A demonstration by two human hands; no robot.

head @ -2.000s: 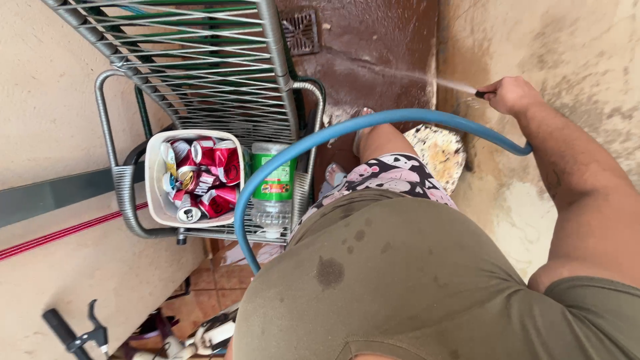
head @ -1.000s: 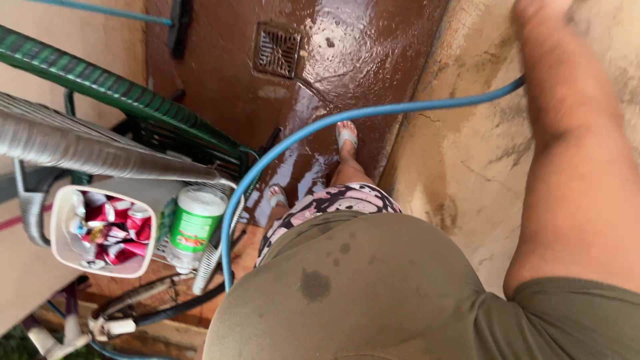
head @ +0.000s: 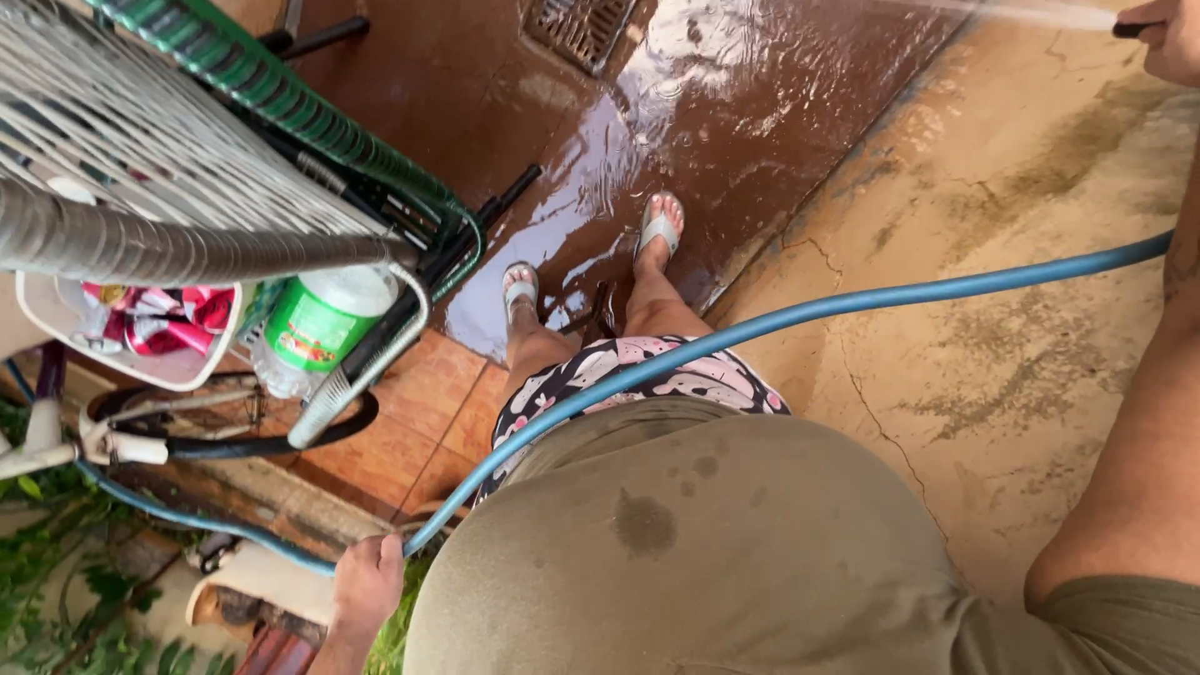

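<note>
A blue garden hose (head: 797, 317) runs across the front of my body. At the lower left, my left hand (head: 368, 577) is closed around it. My right hand (head: 1170, 42), partly cut off at the top right edge, grips a dark hose nozzle (head: 1132, 30). A white spray of water (head: 1041, 13) leaves the nozzle toward the left. The hose passes under my right forearm, and its link to the nozzle is out of view.
Wet brown floor (head: 731, 141) with a metal drain grate (head: 583, 28). A wall with cracks (head: 937, 412) stands at right. Left are corded chairs (head: 187, 230), a plastic tub (head: 195, 377) of crushed cans, a green-labelled plastic bottle (head: 323, 323), a bicycle wheel (head: 272, 445) and plants (head: 56, 553).
My left hand has come into view on the hose. My right hand, outside the frame a second ago, shows again with the nozzle spraying. The view has shifted.
</note>
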